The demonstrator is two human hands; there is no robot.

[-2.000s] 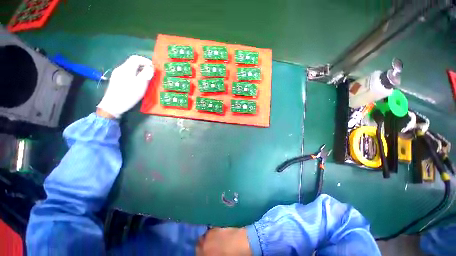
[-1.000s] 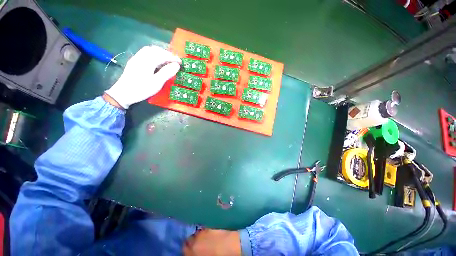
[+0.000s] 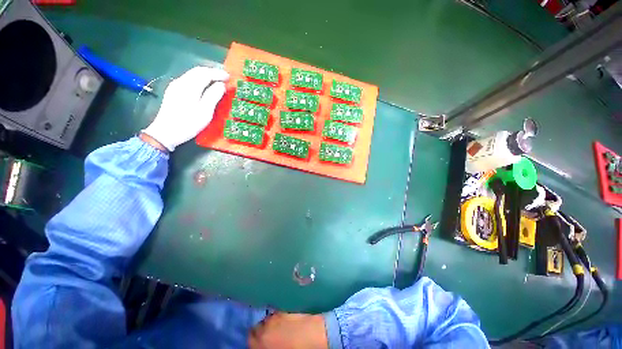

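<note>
An orange-red board tray (image 3: 286, 165) lies on the green bench, tilted in view. Small green circuit boards (image 3: 291, 146) sit on it in three columns of four. My left hand (image 3: 187, 108), in a white glove, is at the tray's left edge with fingers curled. Its fingertips are beside the upper left boards; whether they grip the tray cannot be told. My right hand (image 3: 290, 331) is bare and low at the bottom edge of the picture, away from the tray. Its fingers are hidden or dark, and nothing shows in it.
Side cutters (image 3: 421, 230) lie open right of the tray. Farther right are a white bottle (image 3: 492, 150), green spool (image 3: 523, 174), yellow tape roll (image 3: 479, 223) and black cables (image 3: 580, 290). At left are a grey speaker-like box (image 3: 65, 123) and blue pen-like tool (image 3: 112, 70).
The whole view has turned and shifted slightly, so tray and bench look more tilted than two seconds ago. My left hand stays at the tray's left edge; my right hand stays low.
</note>
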